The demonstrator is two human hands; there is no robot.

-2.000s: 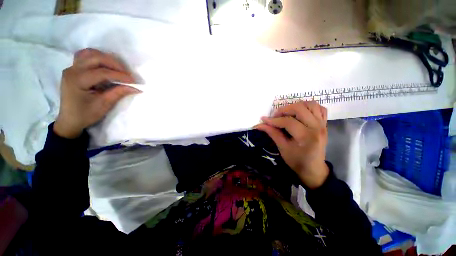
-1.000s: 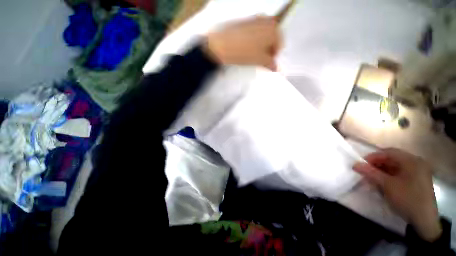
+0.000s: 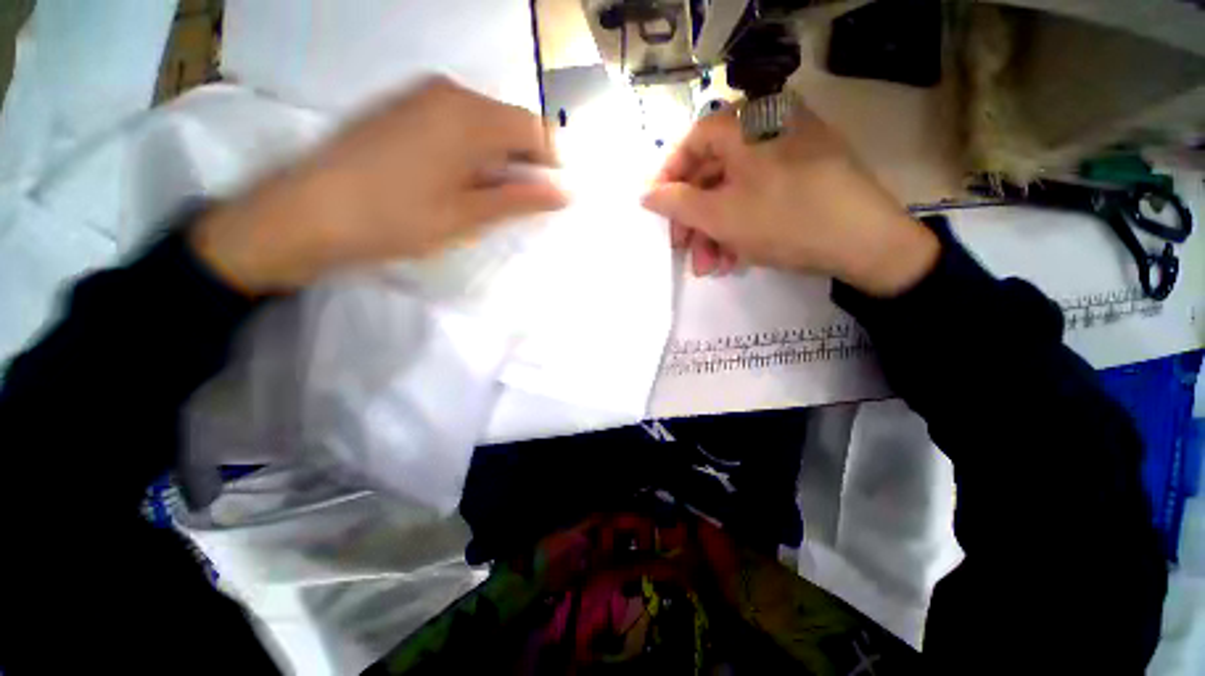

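A white fabric piece (image 3: 582,310) lies below the needle area of the sewing machine (image 3: 648,60) and hangs over the table's front edge at the left. My left hand (image 3: 410,185), blurred, pinches its upper left part. My right hand (image 3: 780,192) pinches its upper right edge, just below the knurled knob (image 3: 765,118). Both sets of fingertips are close together under the bright lamp. The glare hides the fabric's edge between them.
Black scissors (image 3: 1147,225) lie at the right beside a green-handled tool (image 3: 1118,169) and a pale thread tuft (image 3: 994,112). A printed ruler (image 3: 766,351) runs along the table front. A dark pad (image 3: 885,40) is on the machine bed. A blue basket (image 3: 1152,423) is below right.
The view has swung back from the left to the machine. Both hands have come close together near the needle area, bringing the fabric with them.
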